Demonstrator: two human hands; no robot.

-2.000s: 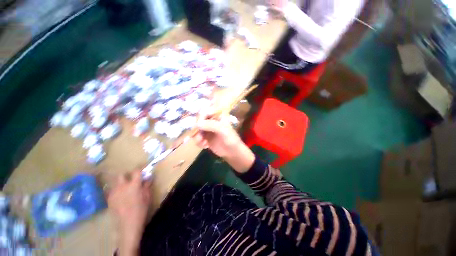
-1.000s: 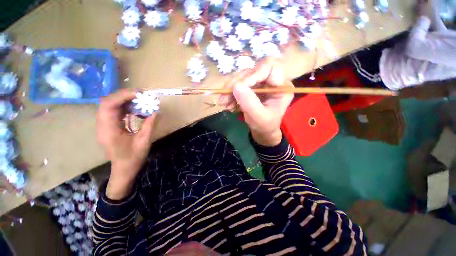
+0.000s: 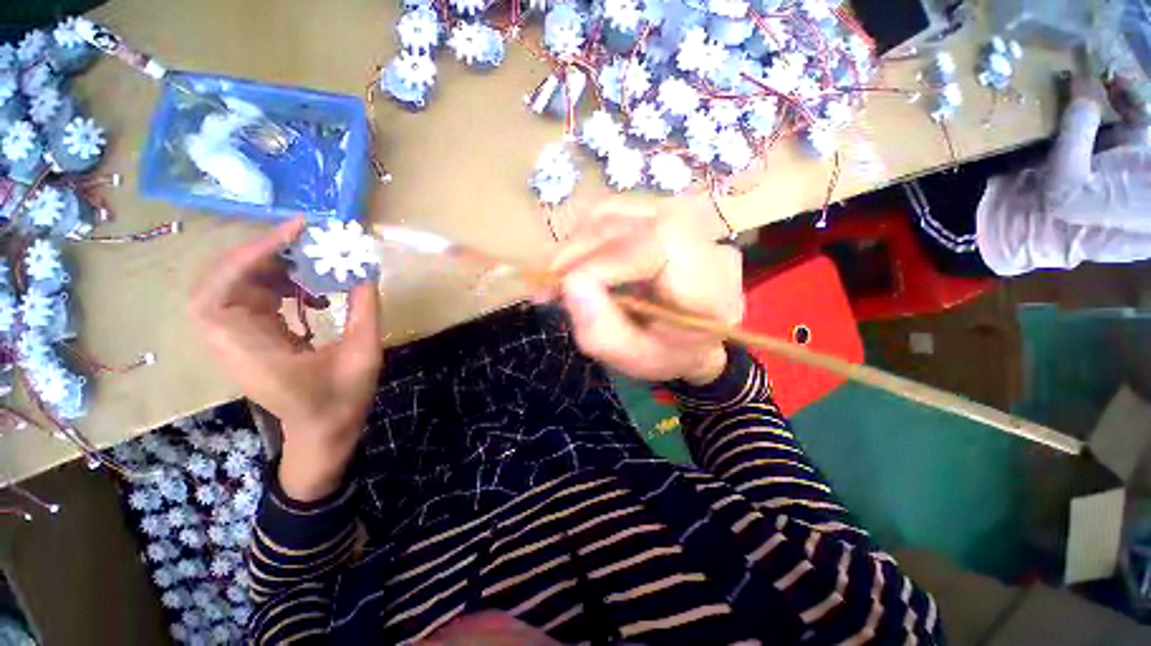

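My left hand (image 3: 297,347) holds a small motor between thumb and fingers, its white gear (image 3: 340,251) facing up. My right hand (image 3: 650,293) grips a long wooden brush (image 3: 884,382) around its middle. The brush's pale tip (image 3: 410,236) points left and is close to the gear's right side; whether it touches cannot be told. The blue tub (image 3: 357,164) lies just beyond my left hand, with a white lump (image 3: 227,152) inside. My right hand is slightly blurred.
Loose motors with red wires lie in a heap (image 3: 682,88) beyond my right hand and another (image 3: 44,240) at the left. A carton of motors (image 3: 196,530) stands below the bench edge. A red stool (image 3: 808,303) and another person's sleeve (image 3: 1054,189) are at the right.
The view has swung from the right-hand heap down over my hands. Since one second ago, the brush has tilted, its tail end now lower right, and its tip has come off the gear's upper edge slightly.
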